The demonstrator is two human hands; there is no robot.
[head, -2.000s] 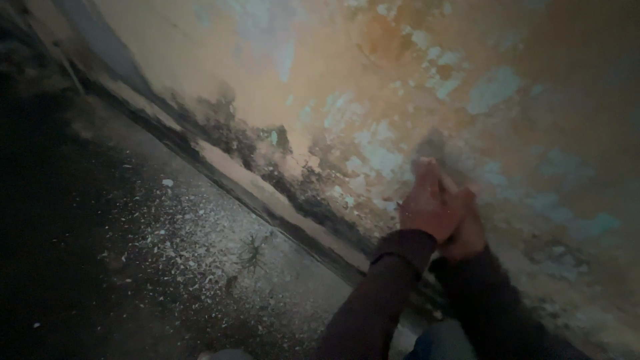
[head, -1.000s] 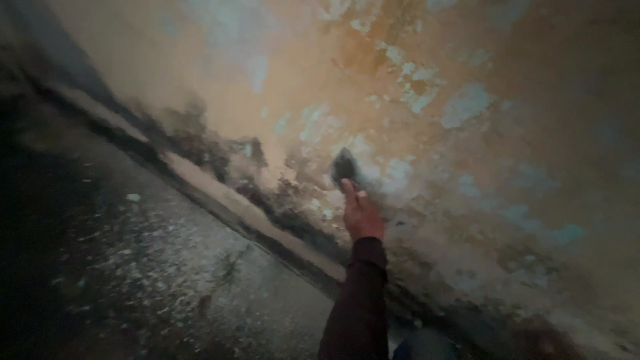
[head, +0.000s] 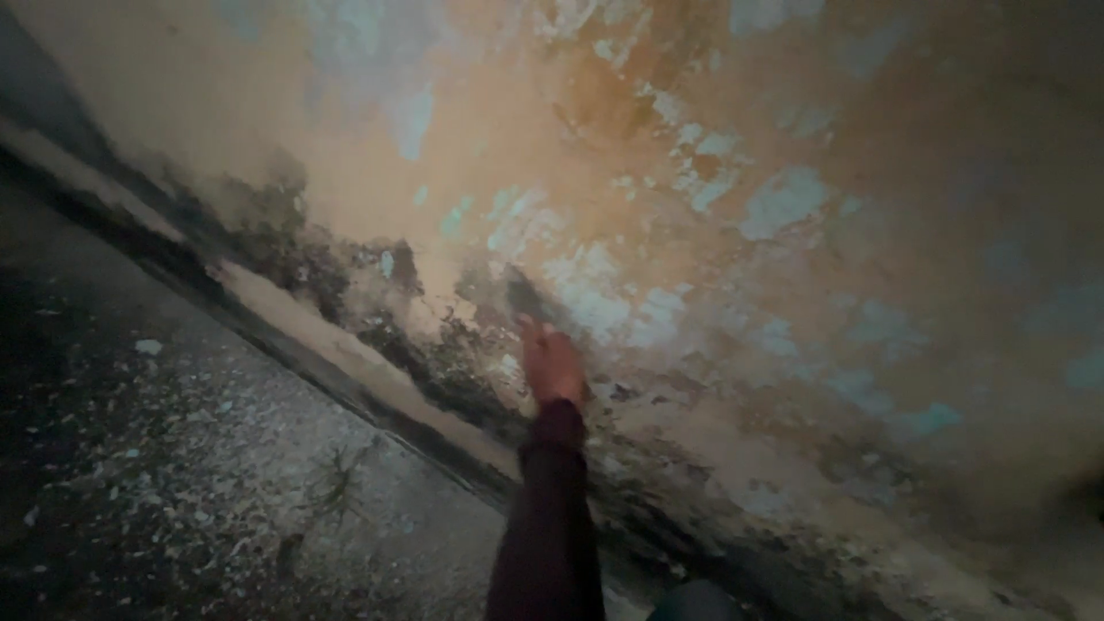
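Note:
Near the middle of the head view, my left hand point(head: 555, 366) is closed around a small dark hand tool point(head: 523, 291), its fingers toward the top. The tool is blurred, so its exact kind cannot be told; its dark end lies against or very near the wall point(head: 483, 112). Orange-tan paint covers the wall, with pale blue-white patches of worn or flaking paint around the tool. Blackened, rough plaster runs along the wall's lower part. My right hand is out of view.
A ledge point(head: 319, 332) runs diagonally along the wall's foot. Pale flakes point(head: 198, 448) lie scattered over the dark ground at the lower left, beside a small plant point(head: 338, 487). Part of a knee point(head: 697, 602) shows at the bottom edge.
Two seconds ago both hands were together at the tool; my right hand has since left the view. My left hand with the tool has moved left along the wall.

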